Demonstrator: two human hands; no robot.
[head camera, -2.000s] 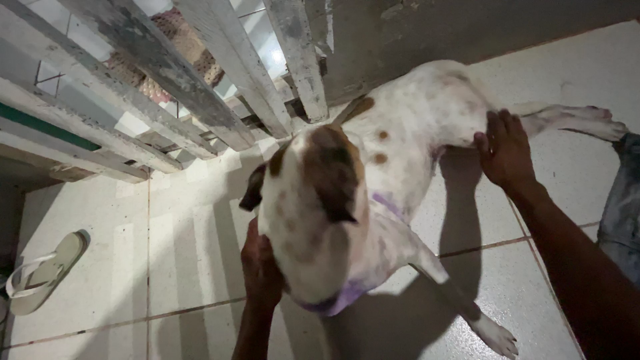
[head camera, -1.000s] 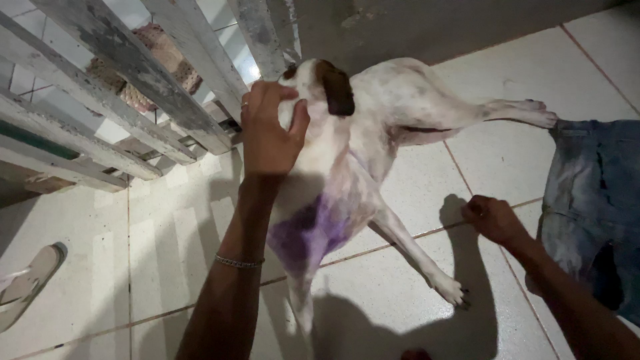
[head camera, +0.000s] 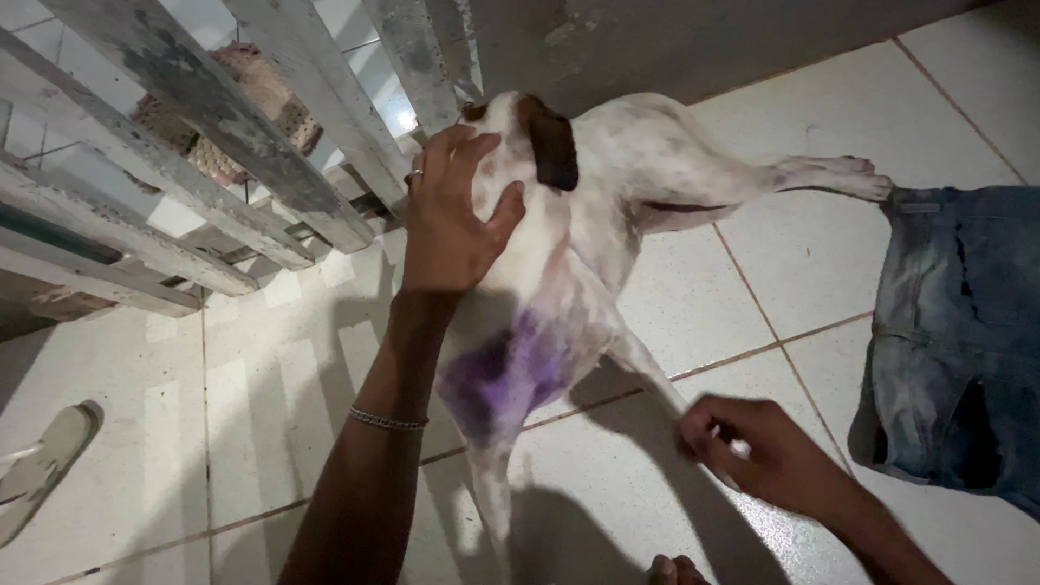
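Observation:
A white dog (head camera: 552, 244) with brown patches lies on the tiled floor, its hind leg (head camera: 821, 175) stretched to the right. Purple colouring (head camera: 504, 370) covers its chest and upper foreleg. My left hand (head camera: 459, 203), with a ring and a bracelet at the wrist, rests with spread fingers on the dog's head and neck beside a dark brown ear (head camera: 552, 150). My right hand (head camera: 735, 447) is closed round the dog's other foreleg (head camera: 646, 366) near the paw, which it mostly hides.
Worn whitish wooden slats (head camera: 268, 154) stand at the upper left, with a woven mat (head camera: 244, 114) behind them. A grey wall (head camera: 650, 41) runs along the back. Blue denim (head camera: 959, 325) lies at the right. A sandal (head camera: 49, 463) is at lower left, and toes (head camera: 678, 569) show at the bottom.
My left hand has gone from beside the dog to its head and neck. My right hand was on the hindquarters, then apart from the dog, and now holds the foreleg.

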